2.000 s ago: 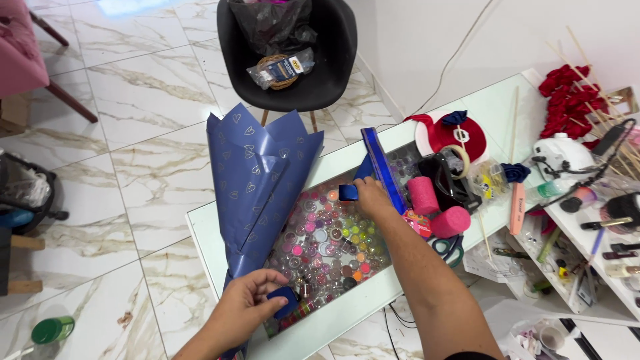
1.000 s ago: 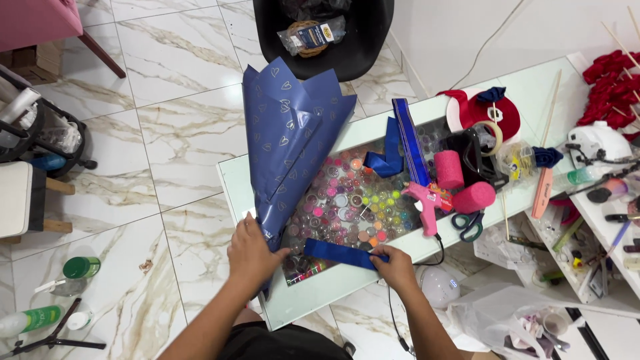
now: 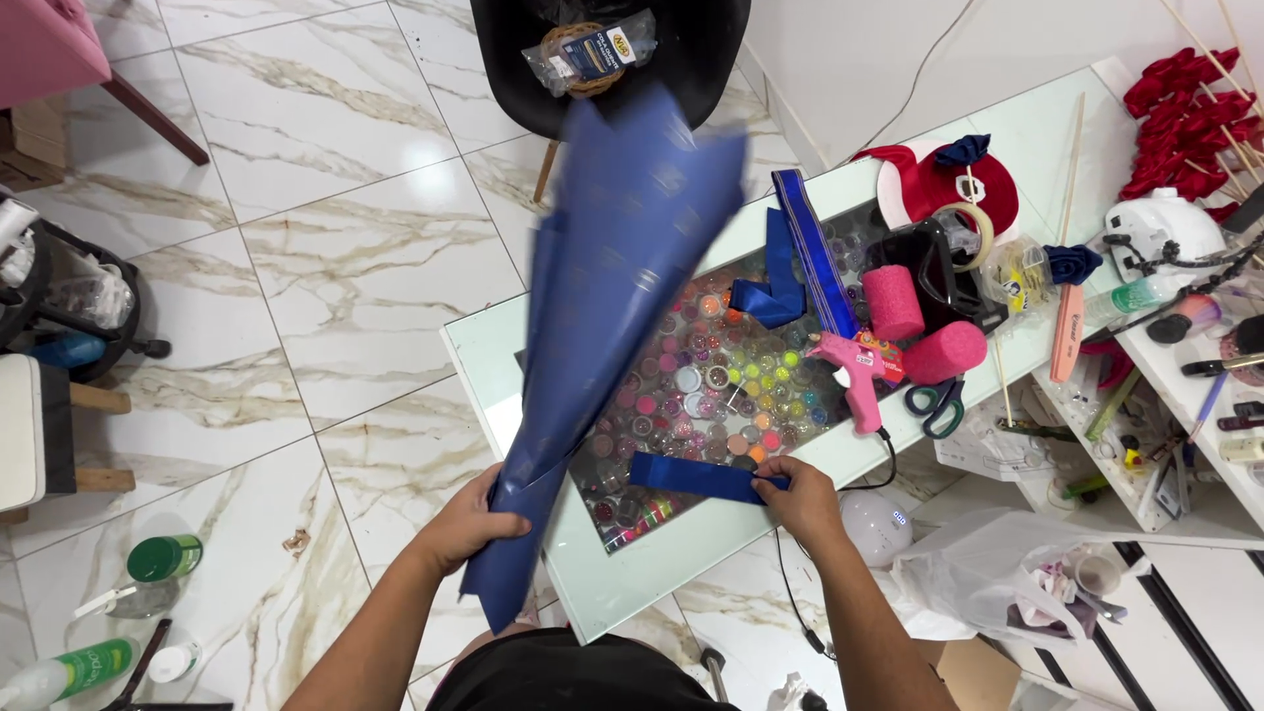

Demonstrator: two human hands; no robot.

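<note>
My left hand [image 3: 472,525] grips the narrow lower end of a blue paper bouquet wrap [image 3: 602,326] with a heart pattern; its wide top points up and right, slightly blurred. My right hand [image 3: 802,502] pinches the right end of a short blue satin ribbon piece [image 3: 696,477], which lies over the glass tabletop. A second folded blue ribbon [image 3: 775,296] rests farther up, beside a long blue ribbon strip [image 3: 816,252] with pale edges. A pink hot glue gun [image 3: 855,379] lies right of them, next to dark-handled scissors [image 3: 935,406].
Many small glitter pots [image 3: 731,385] show under the glass of the white table [image 3: 632,583]. Pink foam rollers [image 3: 894,302], a red ribbon spool [image 3: 992,193], masking tape [image 3: 978,232] and red fabric flowers [image 3: 1185,123] are at the right. A black chair [image 3: 612,99] stands beyond, a plastic bag [image 3: 987,573] below right.
My left hand has gone from a small blue piece to the wrap's lower end, and the wrap is now lifted and tilted right. My right hand has moved from the far ribbon to the near one.
</note>
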